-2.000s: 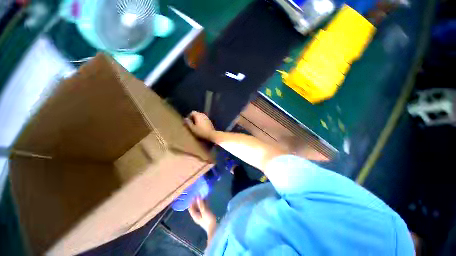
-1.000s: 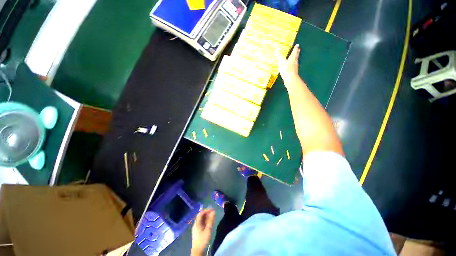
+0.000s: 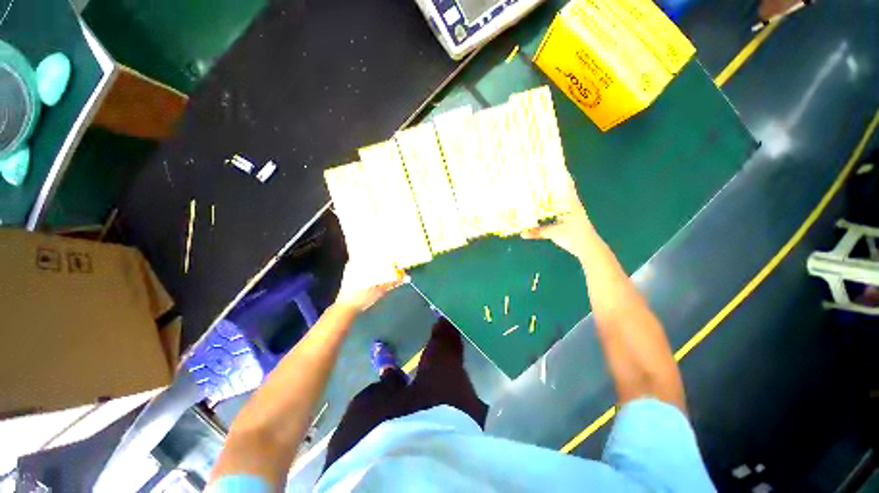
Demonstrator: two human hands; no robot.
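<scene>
A row of several yellow boxes, washed out by glare, is held between my hands over the near left part of the green-topped table. My left hand grips the left end of the row. My right hand grips the right end. Both hands are bare, and their fingers are partly hidden by the boxes. More yellow boxes with dark "Star" print stand on the table behind the row.
A brown carton is at the left. A black belt bears small white pieces and a tan strip. A scale is at the top. Yellow scraps lie on the table. A blue stool is below; a white stool is right.
My left hand has come up from beside the blue stool onto the row's left end. The row is now apart from the other yellow boxes and turned, with both hands on it.
</scene>
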